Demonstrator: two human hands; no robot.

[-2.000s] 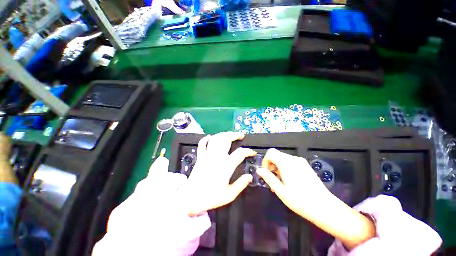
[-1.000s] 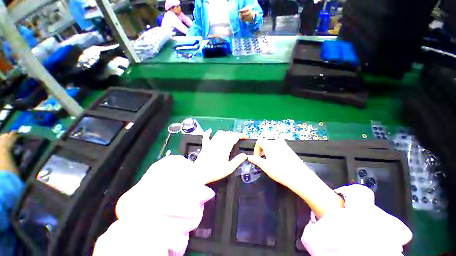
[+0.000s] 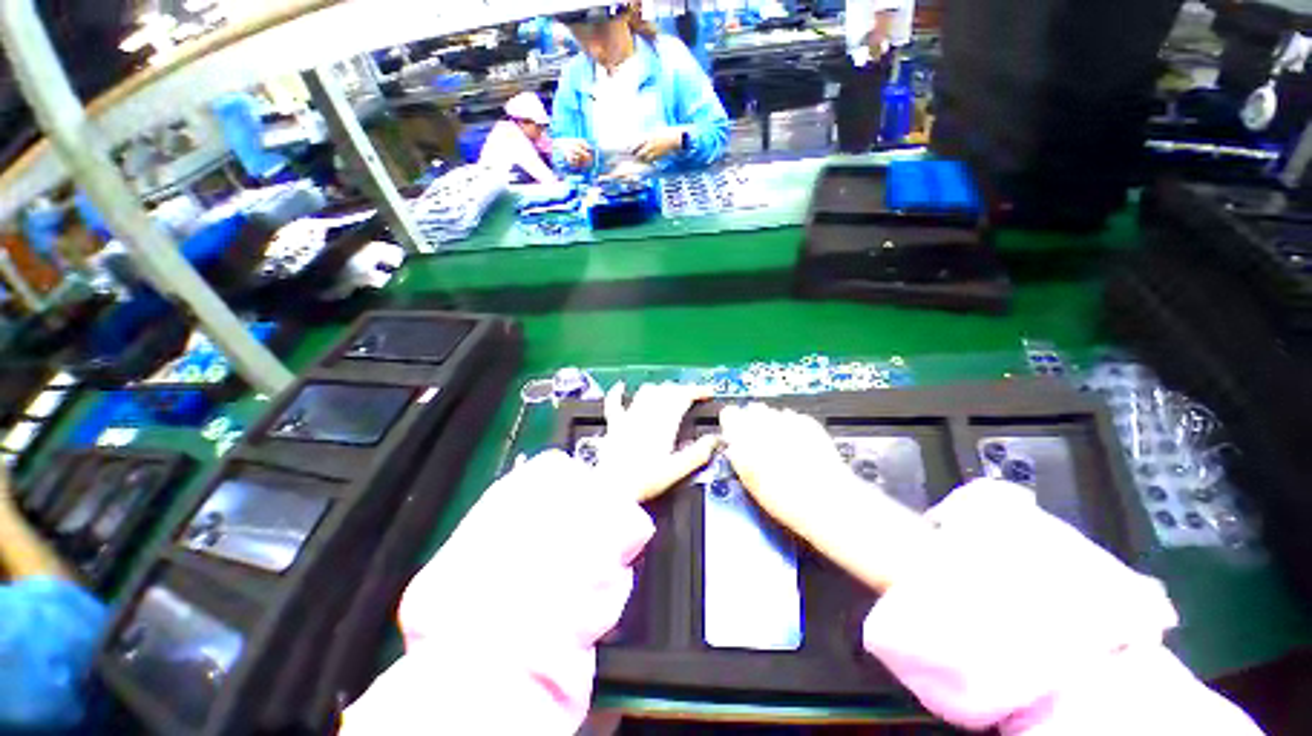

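A black foam tray [image 3: 748, 673] lies in front of me with phone-sized slabs in its four pockets. The slab in the second pocket [image 3: 751, 582] looks silver under glare. My left hand [image 3: 655, 443] and my right hand [image 3: 770, 467] meet at its top end, over the camera island [image 3: 722, 486], which they partly cover. The left thumb and right fingertips are close together. Whether anything small is held between them is hidden. Camera islands also show on the slabs in the third [image 3: 881, 467] and fourth [image 3: 1010, 463] pockets.
Loose small rings [image 3: 813, 377] lie behind the tray. A white bottle [image 3: 573, 384] stands at its back left, dotted clear sheets [image 3: 1187, 475] at its right. Stacked foam trays [image 3: 389, 496] are on the left. A person in blue [image 3: 640, 101] sits opposite; a blue sleeve shows lower left.
The view has tilted up, showing more of the person opposite. My hands stay at the second slab's top end, fingertips closer together than two seconds ago. That slab now looks bright silver.
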